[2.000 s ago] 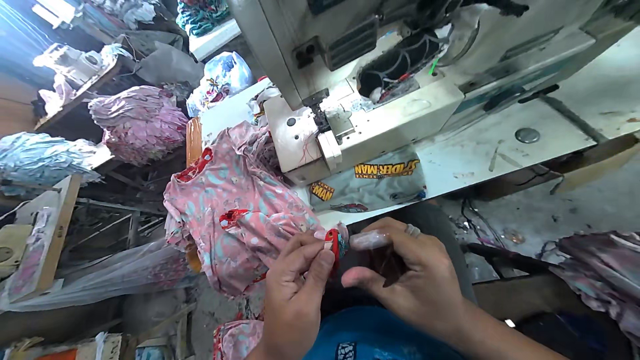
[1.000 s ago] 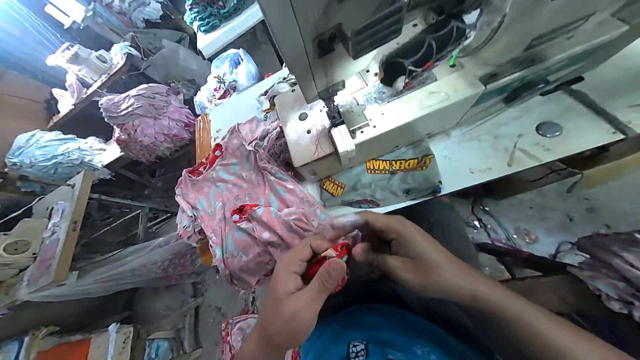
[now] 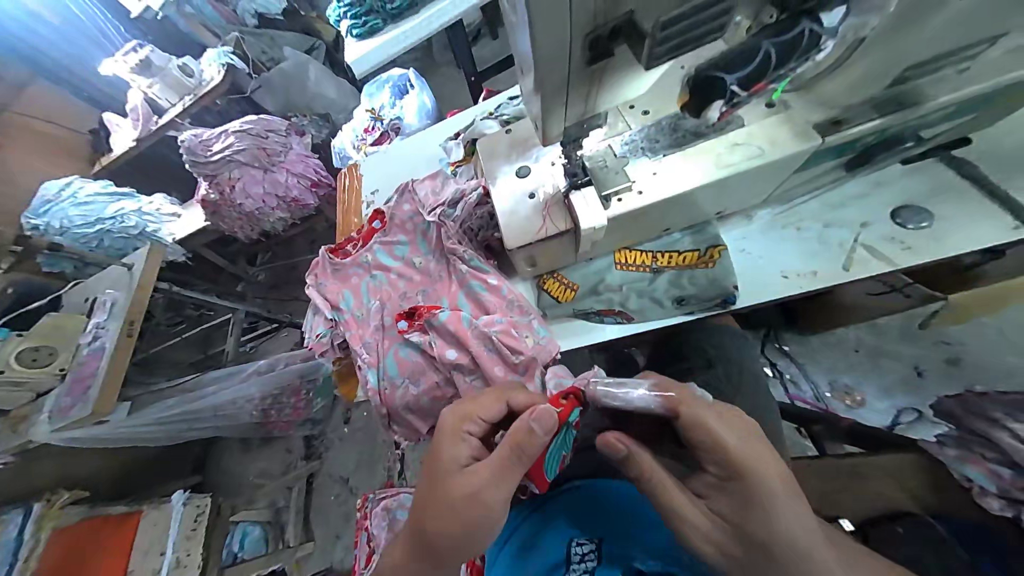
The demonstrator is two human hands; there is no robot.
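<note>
Near my lap, my left hand [image 3: 488,464] pinches a piece of red printed fabric [image 3: 560,440] between thumb and fingers. Close on its right is my right hand [image 3: 712,464], thumb apart from the fingers; clear plastic or tape wraps its index finger, whose tip meets the top of the red piece. Whether the right hand grips any cloth cannot be told. Beyond the left hand, a pink printed garment [image 3: 440,296] with red neck trim hangs over the table edge beside the sewing machine [image 3: 552,200]. A folded grey printed garment [image 3: 640,280] lies along the machine's near side.
The white table [image 3: 848,248] runs behind my hands to the right. A plastic bag with scraps [image 3: 392,112] rests at its far left. Bundles of pink cloth [image 3: 252,172] and pale blue cloth [image 3: 104,216] stand at left. Dark pink cloth [image 3: 984,448] lies at the right edge.
One second ago my hands were together around the red fabric; now the right thumb and fingers are spread apart and more of the red piece shows.
</note>
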